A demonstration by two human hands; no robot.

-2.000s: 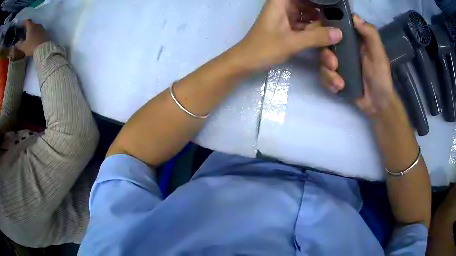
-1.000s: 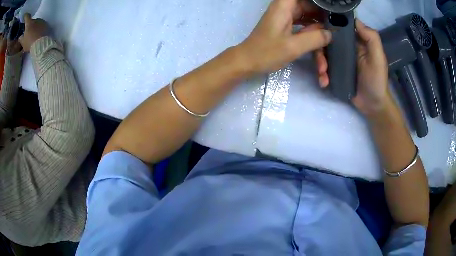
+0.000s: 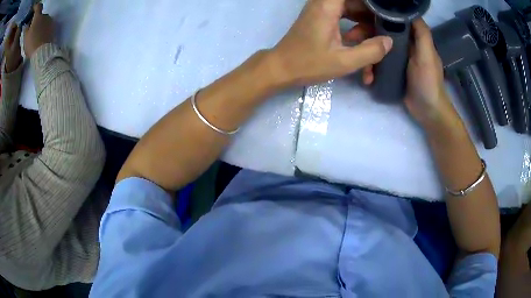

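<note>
A dark grey handheld blower (image 3: 391,73) is held upright above the bench at the top of the view. Its round open end faces up towards me and is cut off by the top edge. My left hand (image 3: 335,49) grips it near the head, with the thumb beside the dark oval panel high on the handle. My right hand (image 3: 426,75) is wrapped around the handle from the right side. Some fingers of both hands are hidden behind the blower.
Several waiting grey blowers (image 3: 480,105) lie at the right with handles towards me. White foam sheet (image 3: 233,35) covers the bench, with shiny clear tape (image 3: 314,110) over its seam. A coworker's arm in a ribbed sleeve (image 3: 70,116) rests at the left.
The blower has tilted so its round open end now faces me more and the handle looks shorter. Both hands still hold it. The coworker's hands at the left have moved slightly.
</note>
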